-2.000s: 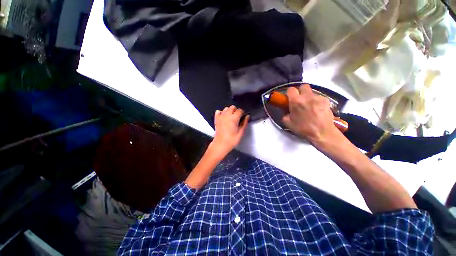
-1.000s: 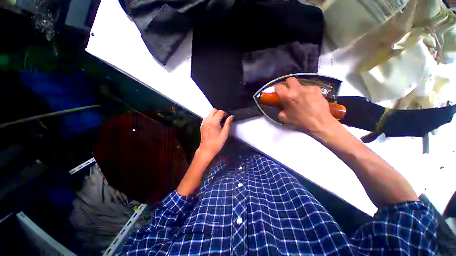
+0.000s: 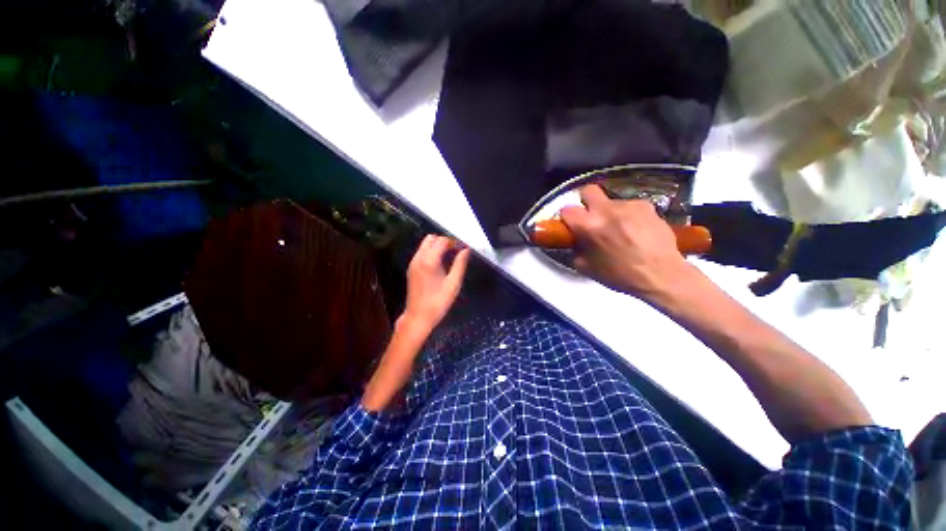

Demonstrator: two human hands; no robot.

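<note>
My right hand (image 3: 628,244) is shut on the orange-brown handle of the iron (image 3: 607,185). The iron's plate lies on the near edge of the dark garment piece (image 3: 498,114), its tip pointing left. A short strip of the turned-up edge (image 3: 508,235) shows just left of the tip; the rest is hidden under the iron. A lighter grey rectangle (image 3: 622,135) lies on the dark cloth behind the iron. My left hand (image 3: 434,276) is at the table's near edge, left of the cloth corner, fingers slightly curled and apart, holding nothing.
The white table (image 3: 301,93) runs diagonally to the lower right. The black sleeved hose (image 3: 830,249) leads right from the iron. Cream cloth heaps (image 3: 861,171) lie at the far right. A dark brown stool (image 3: 280,301) stands at the left, beside grey cloth (image 3: 187,404) in a metal frame.
The iron has moved left along the near edge and covers most of the strip. My left hand has let go of the cloth corner and drawn back. The view has shifted, moving the table scene rightward.
</note>
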